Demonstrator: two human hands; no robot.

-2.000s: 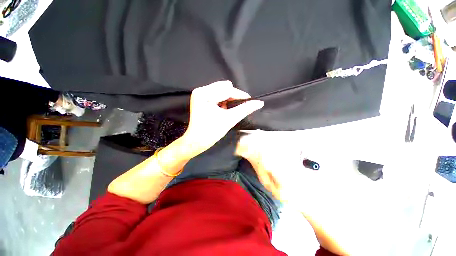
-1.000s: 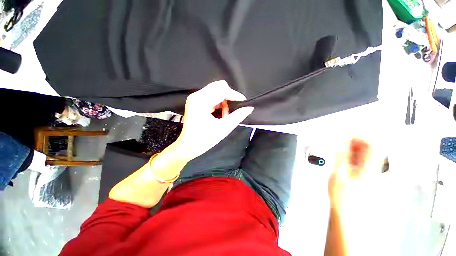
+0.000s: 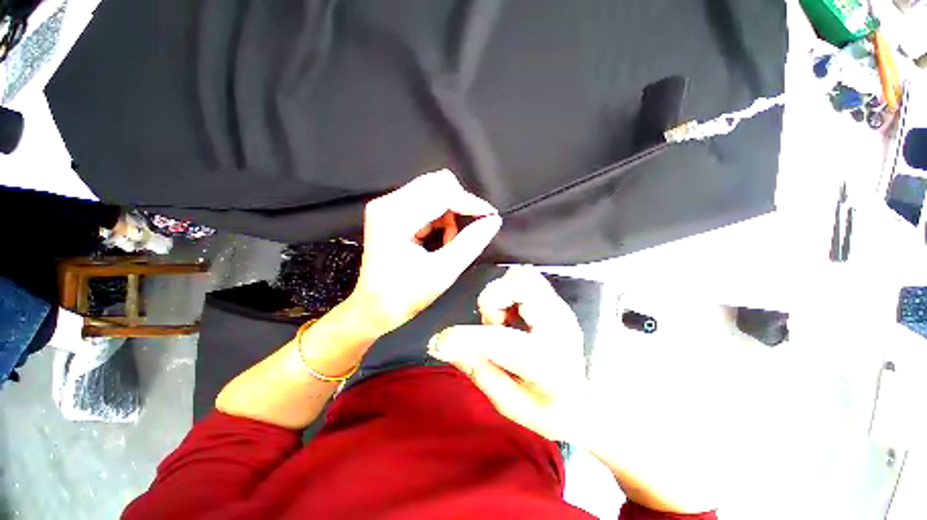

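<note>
Black fabric [image 3: 356,102] lies spread in front of me, with a taut folded edge [image 3: 584,183] running to a small clip [image 3: 679,133] at the right. My left hand [image 3: 427,249] pinches this folded edge between thumb and fingertips. My right hand [image 3: 523,345] is below and right of it, over my lap, off the fabric. Its fingers are curled, with the thumb apart from the index finger. It is overexposed, and no needle or thread can be made out in it.
A pale chain or cord [image 3: 737,118] runs right from the clip. A green box [image 3: 839,18], orange handles [image 3: 887,71] and a slim dark tool [image 3: 842,223] lie at right. A wooden stool [image 3: 127,267] and another person's clothed leg [image 3: 22,315] are at left.
My right hand swung out to the right over the table, then came back near my left hand. My left hand keeps its pinch on the folded edge.
</note>
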